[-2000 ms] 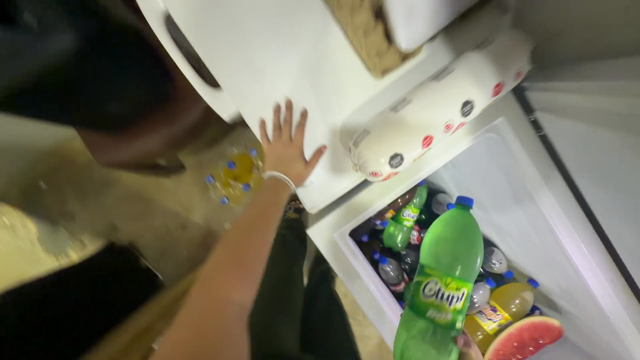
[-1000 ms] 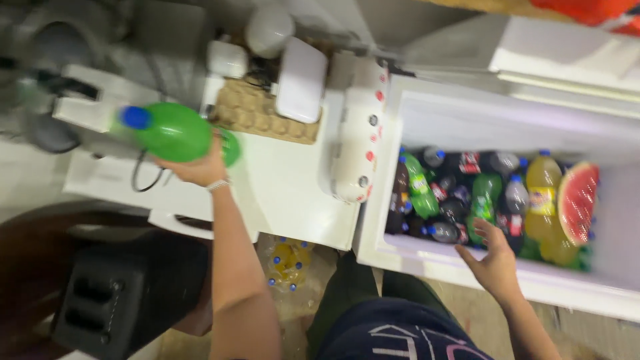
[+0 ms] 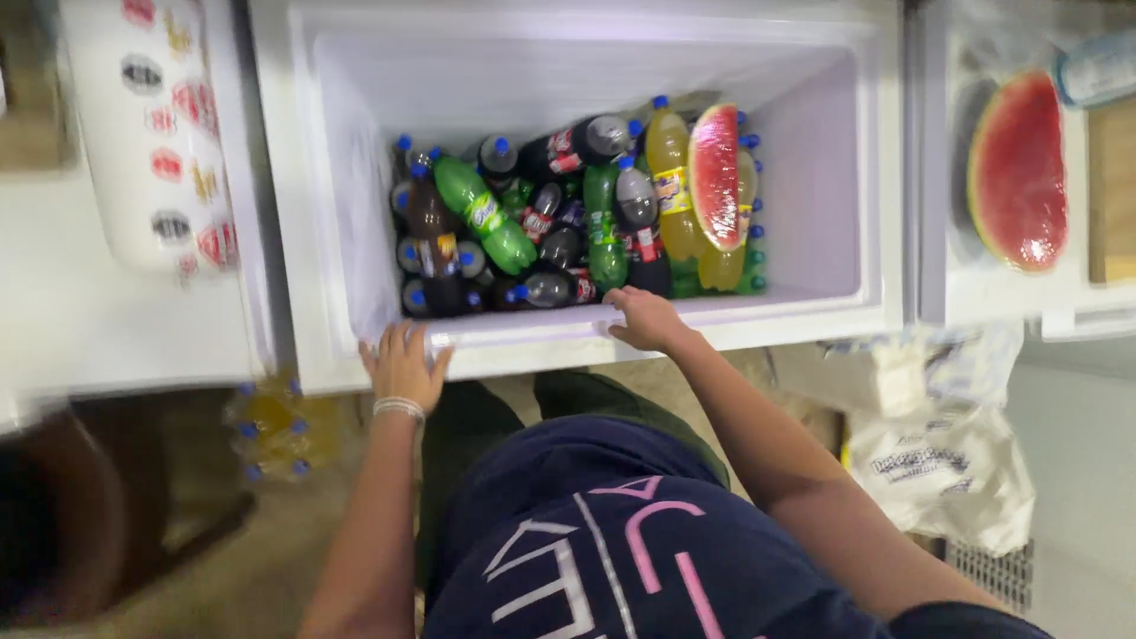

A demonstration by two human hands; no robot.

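Note:
Both hands rest at the front rim of an open white chest freezer (image 3: 524, 348). My left hand (image 3: 406, 366), with a white bracelet on its wrist, lies on the rim with fingers spread, holding nothing. My right hand (image 3: 646, 319) touches the same rim farther right, fingers slightly bent and apart, near the base of a green soda bottle (image 3: 605, 235). Inside lie several dark cola bottles (image 3: 568, 149), another green bottle (image 3: 484, 213), a brown bottle (image 3: 435, 248), yellow soda bottles (image 3: 672, 182) and a cut watermelon piece (image 3: 715, 177) on top of these.
Left of the freezer, a long white printed package (image 3: 160, 142) lies on a white surface. A pack of yellow bottles (image 3: 273, 430) stands on the floor. On the right are another watermelon piece (image 3: 1018, 173), a wooden board (image 3: 1114, 191) and white plastic bags (image 3: 945, 470) lower down.
My left hand no longer holds the green bottle and has come from the left-hand surface to the freezer rim. My right hand has moved from above the bottles to the rim. The view has shifted right.

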